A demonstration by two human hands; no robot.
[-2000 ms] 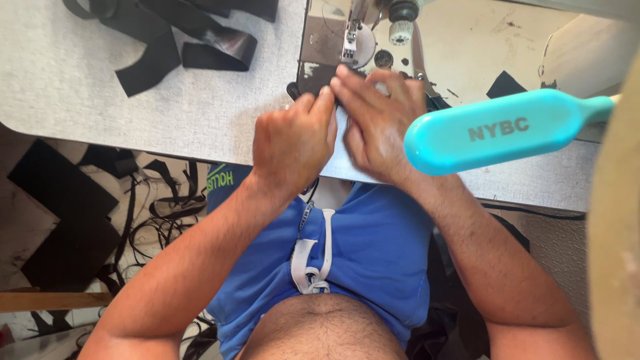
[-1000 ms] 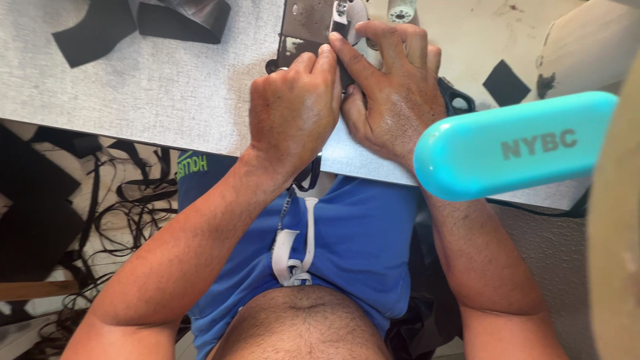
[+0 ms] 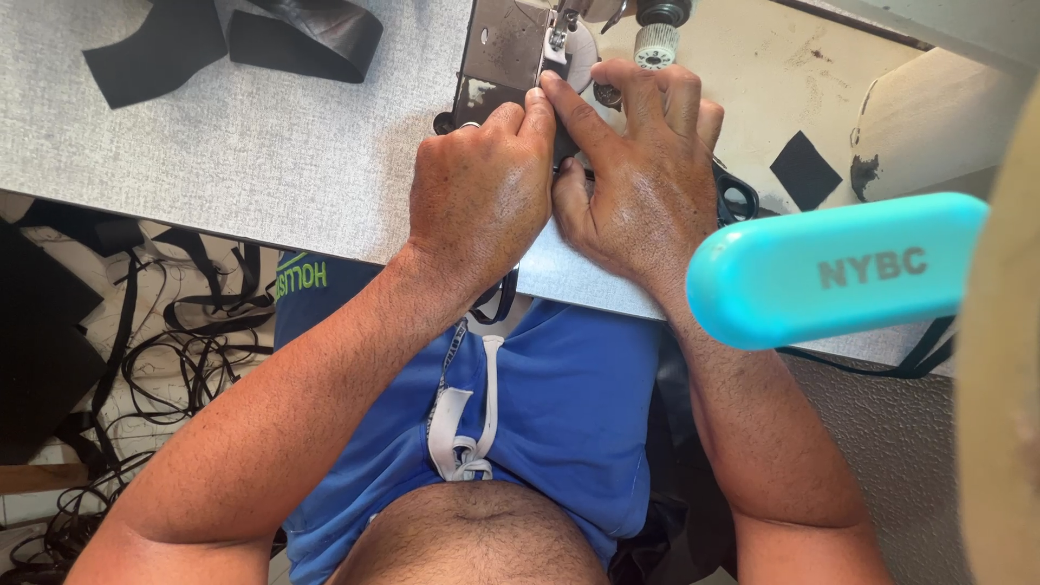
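Note:
A sewing machine's presser foot [image 3: 556,49] stands over the metal needle plate [image 3: 505,41], at the top middle of the head view. A narrow piece of black material [image 3: 564,140] lies just below the foot, between my hands. My left hand [image 3: 483,183] grips its left side, with the index fingertip near the foot; the thumb is hidden. My right hand [image 3: 642,162] rests on its right side, index fingertip on the piece by the foot, thumb lower down, other fingers spread over the machine bed. A thin black strip [image 3: 505,296] hangs over the table edge below my left hand.
Black material pieces [image 3: 154,53] lie at the upper left of the grey table [image 3: 325,154]. Right of my right hand are black-handled scissors [image 3: 738,197] and a black square scrap [image 3: 806,171]. A turquoise object [image 3: 837,272] juts in from the right. Black strips [image 3: 199,349] tangle on the floor.
Both hands remain close to the presser foot. My right hand's fingers have spread out from their closer pose two seconds ago. The view has shifted.

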